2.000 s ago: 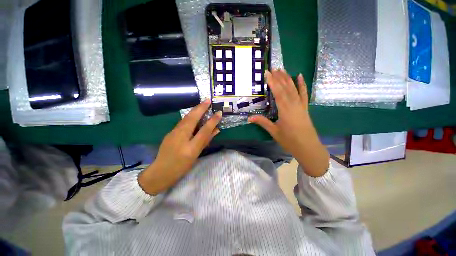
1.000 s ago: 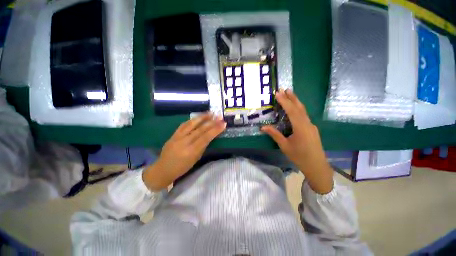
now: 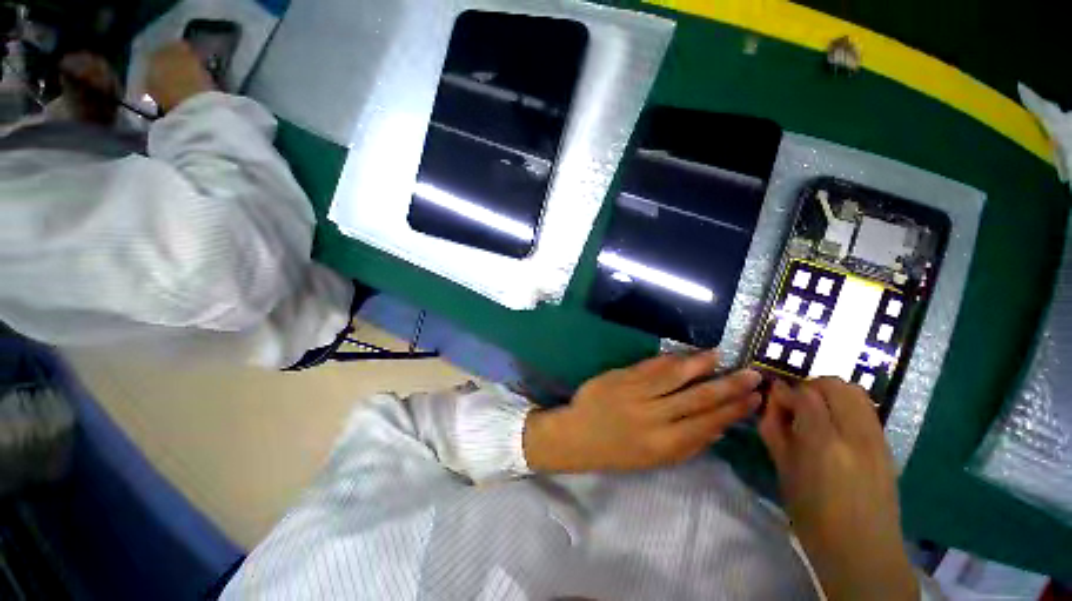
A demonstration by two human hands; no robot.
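The opened phone body (image 3: pixel 856 294) lies on a bubble wrap sheet (image 3: pixel 955 282), its white squares and pale strip facing up. The glossy black screen (image 3: pixel 688 223) lies just left of it. My left hand (image 3: pixel 647 411) is bare, palm down, its fingertips at the body's lower left corner. My right hand (image 3: pixel 829 452) is bare, its fingers bent together over the body's lower edge and hiding it. Whether the fingertips pinch anything is hidden.
A closed glossy black phone (image 3: pixel 500 129) lies on a stack of white-silver bubble bags (image 3: pixel 382 194) to the left. Another worker's sleeve (image 3: pixel 176 223) and hands show at far left. More bubble wrap (image 3: pixel 1040 411) is at the right edge. Yellow tape (image 3: pixel 905 82) edges the green mat.
The view has swung left, bringing the other worker into sight. My right hand has moved from the body's right side to its lower edge, close to my left fingertips, with fingers now bent.
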